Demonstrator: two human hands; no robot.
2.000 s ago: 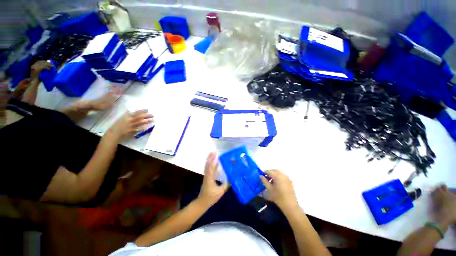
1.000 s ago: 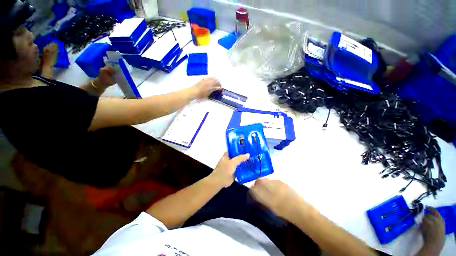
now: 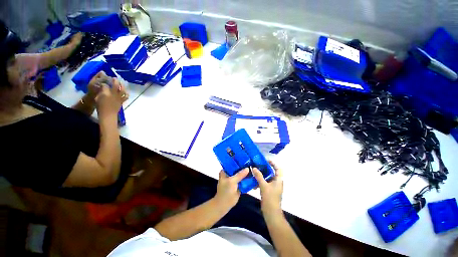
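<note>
A blue blister tray [image 3: 236, 150] is held tilted over the table's front edge, with two silver-tipped connectors [image 3: 231, 152] of a black cable in its upper recesses. My left hand [image 3: 231, 189] grips its lower left side, thumb on the tray face. My right hand [image 3: 270, 189] grips its lower right side, thumb near the middle on the cable part. The thumbs are close together; the fingers behind the tray are hidden. The sleeve stack [image 3: 256, 129], white with blue edges, stands just behind the tray.
A seated person [image 3: 65, 145] at left handles a pack. A black cable pile [image 3: 371, 125] lies at right rear, a clear plastic bag [image 3: 261, 57] at rear centre. Another filled tray [image 3: 393, 216] and a blue tray [image 3: 445, 216] lie at front right. A dark bar-shaped item [image 3: 223, 105] lies behind the sleeves.
My right hand has come up from below the tray and now grips it. The tray has tilted left. The neighbour's arm has withdrawn from the bar-shaped item; the hand at right has mostly left view.
</note>
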